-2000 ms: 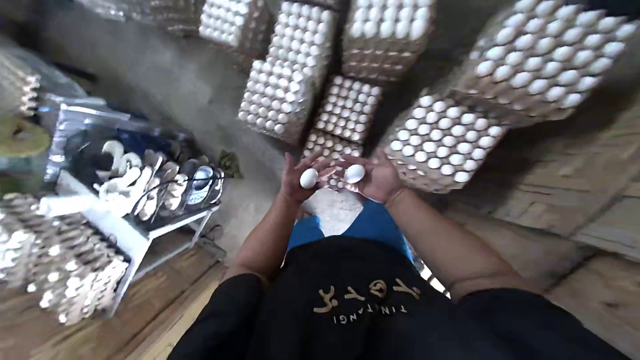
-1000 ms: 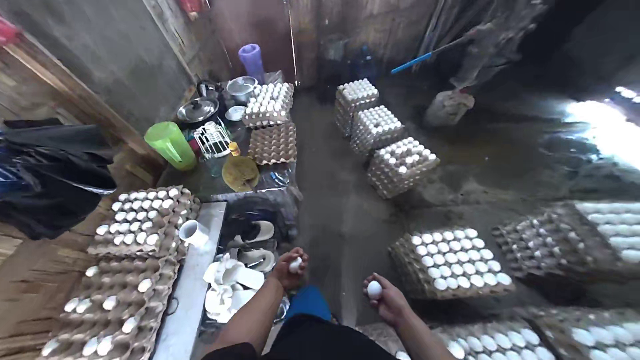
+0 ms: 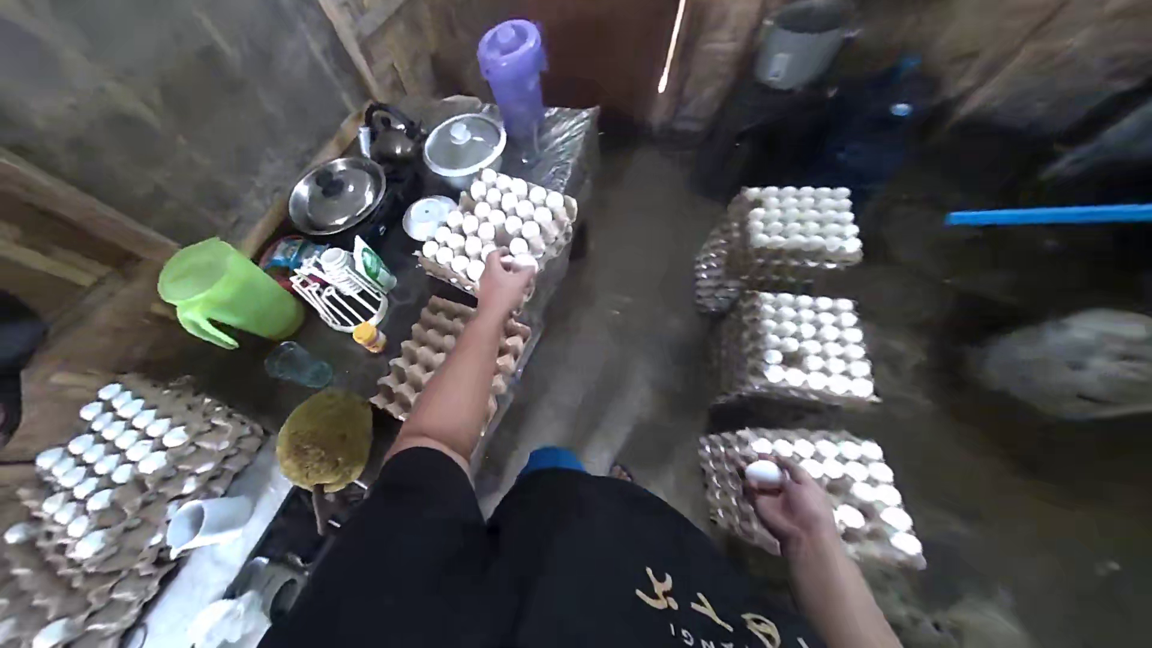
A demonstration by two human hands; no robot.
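Observation:
My left hand [image 3: 504, 281] reaches over the near right part of a pulp tray of white eggs [image 3: 490, 220] on the table. Its fingers are at a white egg [image 3: 522, 261]; whether the egg rests in the tray is unclear. Just nearer me lies an empty pulp egg tray [image 3: 430, 346], partly under my left forearm. My right hand [image 3: 794, 506] holds a white egg [image 3: 764, 474] in its fingers, above the left part of a stack of filled egg trays [image 3: 868, 486] on the floor.
Two more egg stacks [image 3: 810, 346] [image 3: 801, 225] stand beyond. The table bears a green pitcher [image 3: 236, 292], a lidded pot [image 3: 464, 146], a purple jug [image 3: 515, 76] and a glass [image 3: 299, 364]. More egg trays [image 3: 108, 468] and a white cup [image 3: 210, 524] are at the left.
The view has turned and moved toward the table. My hands, close together two seconds ago, are now far apart. The left has reached out to the egg tray; the right still holds its egg.

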